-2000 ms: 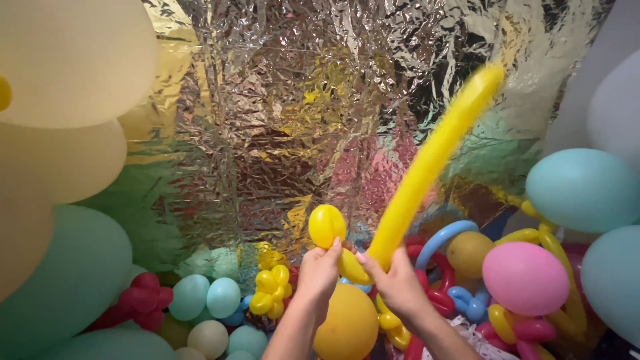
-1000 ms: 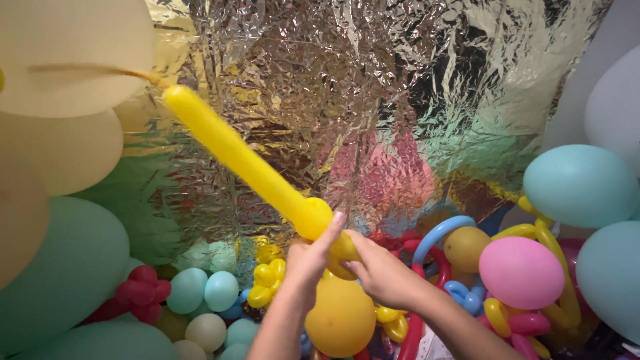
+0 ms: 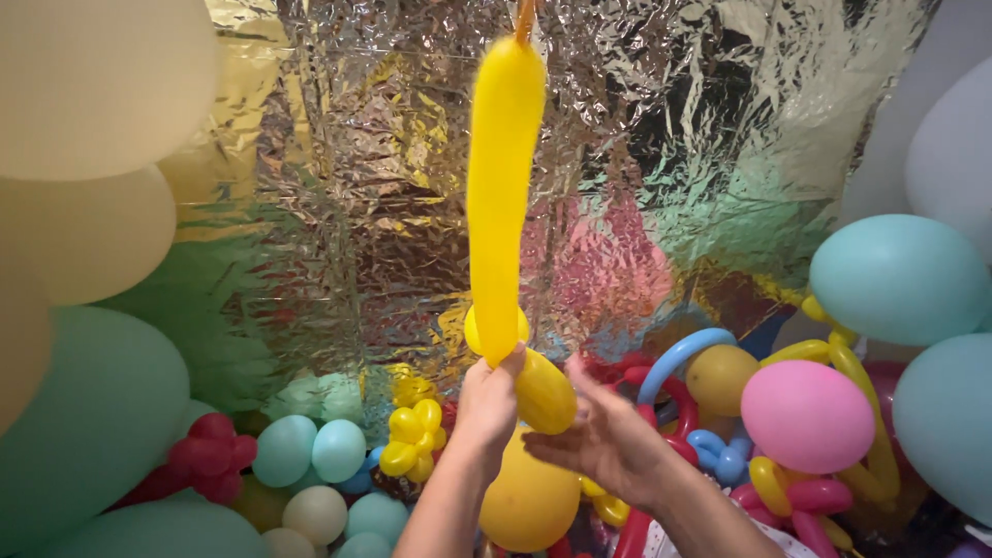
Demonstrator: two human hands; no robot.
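A long yellow modelling balloon (image 3: pixel 504 194) stands nearly upright in the middle of the view, its thin uninflated tip at the top edge. My left hand (image 3: pixel 492 395) pinches it at a twisted joint near its lower end. Behind the joint shows a small round yellow bubble (image 3: pixel 474 332). A short, thick yellow segment (image 3: pixel 546 394) slants down to the right from the joint. Beside that segment is my right hand (image 3: pixel 601 442), fingers spread and slightly blurred; whether it touches the segment is unclear.
Crinkled metallic foil (image 3: pixel 403 201) covers the background. Large cream balloons (image 3: pixel 93 85) and a green balloon (image 3: pixel 93 418) crowd the left. On the right are teal balloons (image 3: pixel 899 279) and a pink balloon (image 3: pixel 807 416). An orange-yellow balloon (image 3: pixel 531 496) lies below my hands, near a yellow balloon flower (image 3: pixel 413 438).
The long balloon part swung from leaning right to leaning left, and is now nearly upright. My right hand, closed around the balloon a second ago, has opened.
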